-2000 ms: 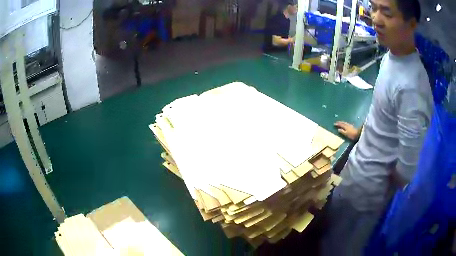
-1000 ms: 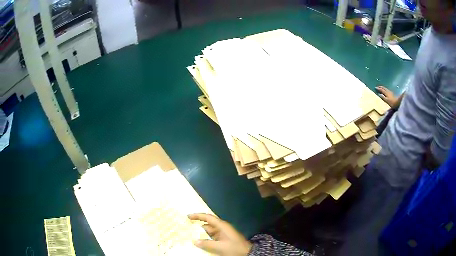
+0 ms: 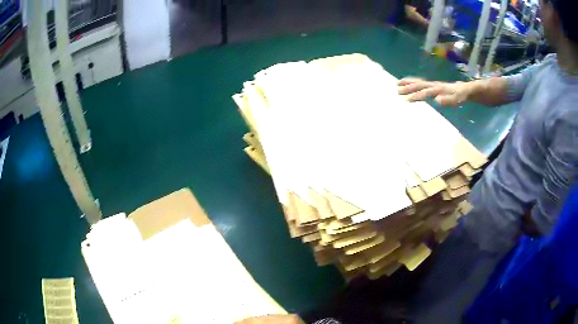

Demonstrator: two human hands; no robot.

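A flat carton (image 3: 171,266), glared white, lies at the lower left with a brown end flap (image 3: 170,212) at its far end. My right hand (image 3: 271,319) is at the bottom edge, mostly cut off, over the carton's near right side; its fingers cannot be made out. My left hand is not in view. A yellow label sheet (image 3: 59,300) lies on the table at the far lower left. The thick, uneven carton stack (image 3: 355,139) stands right of the worked carton, its top glared white.
A person in a grey top (image 3: 539,139) stands at the right, one hand (image 3: 443,92) over the stack's far right side. Blue material (image 3: 520,278) is at the lower right. A pale perforated upright (image 3: 57,136) rises from the green table (image 3: 171,126) at left.
My right hand has moved down, mostly out of the picture. The person's hand has moved from the table edge to the stack's far right side. The view has shifted slightly.
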